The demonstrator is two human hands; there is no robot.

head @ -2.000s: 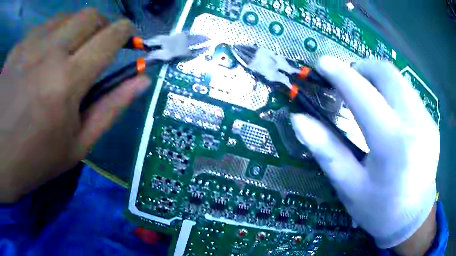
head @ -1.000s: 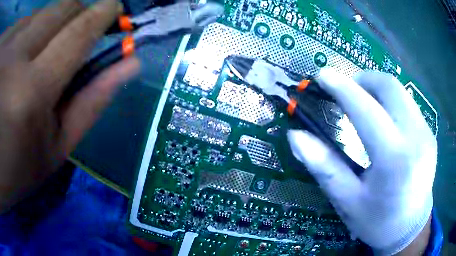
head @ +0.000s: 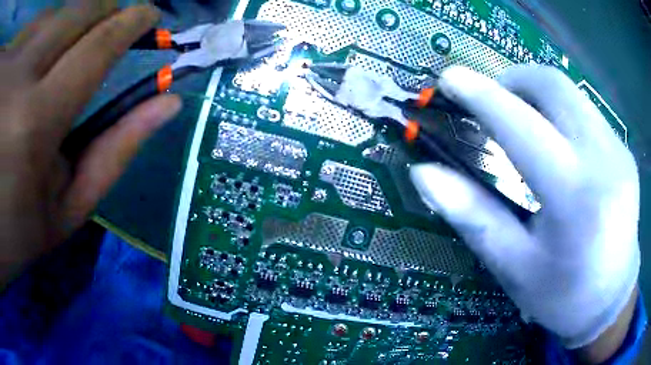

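Observation:
A large green circuit board (head: 342,249) lies in front of me, with silver dotted patches and rows of small black chips. My bare left hand (head: 78,107) holds diagonal cutters (head: 221,43) with orange bands, their jaws apart over the board's upper left part. My right hand (head: 542,192), in a white glove, holds a second pair of cutters (head: 360,89). Their jaws are slightly apart, with the tips at a bright glare spot on the silver patch. The glare hides whether the tips touch anything. My palm and fingers cover part of the board's right side.
The dark green bench mat (head: 146,178) shows left of the board, with a yellow edge (head: 132,239) near me. A small red part (head: 198,333) shows under the board's lower left corner. Blue sleeves (head: 128,299) are at the bottom.
Since one second ago, the left cutters have come down and right of their raised, blurred position. The right cutters have shifted slightly up and left. The board appears slightly higher and further left.

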